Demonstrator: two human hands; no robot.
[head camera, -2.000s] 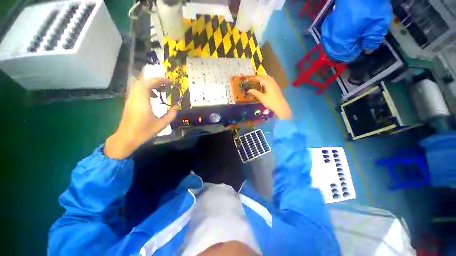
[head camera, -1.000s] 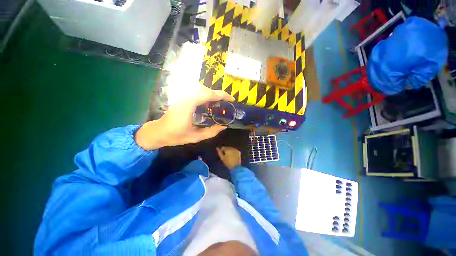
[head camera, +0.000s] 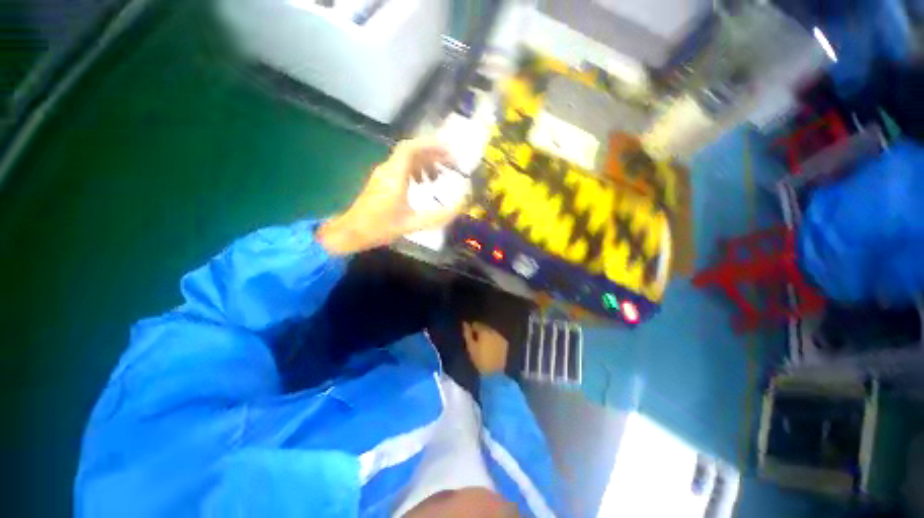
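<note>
My left hand (head camera: 390, 202) is at the left front corner of the machine (head camera: 567, 265), thumb and fingers curved around a round part (head camera: 437, 188). The part is blurred against the bright white sheet behind it. My right hand (head camera: 488, 347) is low in front of my body, below the machine's front; its fingers are partly lost in dark and blur. The orange-brown fixture (head camera: 628, 162) is at the right of the metal base plate (head camera: 583, 111); blur hides whether it holds a part.
Stacked white foam trays (head camera: 334, 56) stand at the upper left. A small grid tray (head camera: 553, 349) is below the panel. A bright foam tray (head camera: 648, 476) with dark parts lies at the lower right. A red stool (head camera: 755, 273) and a person in blue (head camera: 866, 228) are at the right.
The view has swung, shifting the machine right in the picture. My right hand left the fixture and came down to my body. My left hand came from the machine's left side to its front corner.
</note>
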